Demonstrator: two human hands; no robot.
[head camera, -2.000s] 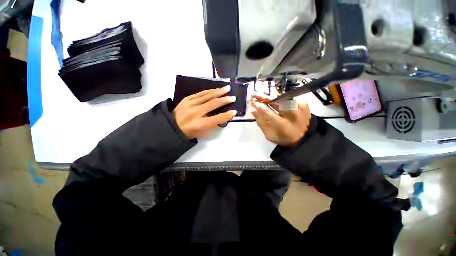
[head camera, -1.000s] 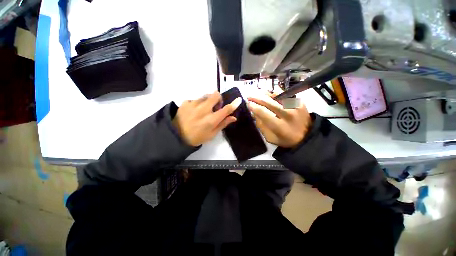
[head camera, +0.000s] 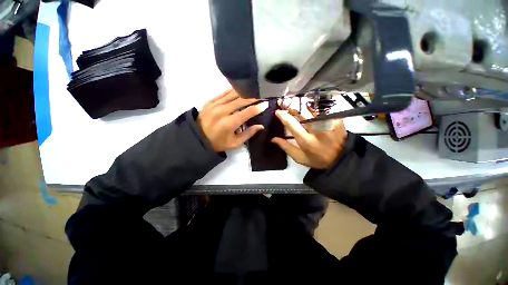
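Observation:
A black fabric piece (head camera: 268, 149) lies upright on the white table below the needle area, its upper end close to the presser foot. My left hand (head camera: 227, 121) lies on its upper left edge, fingertips on the cloth. My right hand (head camera: 313, 140) touches its right edge with thumb and fingertips. The sewing machine head (head camera: 303, 44) hangs above and hides part of the needle area. Whether the fingers pinch the cloth or only press it is hard to tell.
A stack of black cut panels (head camera: 114, 78) lies at the left of the table (head camera: 184, 50). A phone with a pink screen (head camera: 411, 118) and a white box with a round grille (head camera: 458, 137) are at the right. A blue strip (head camera: 41, 83) runs along the left edge.
The fabric piece first lay crosswise under my left hand, then slanted, and now points nearly straight toward me, its upper end nearer the needle. The view has shifted slightly toward the machine head.

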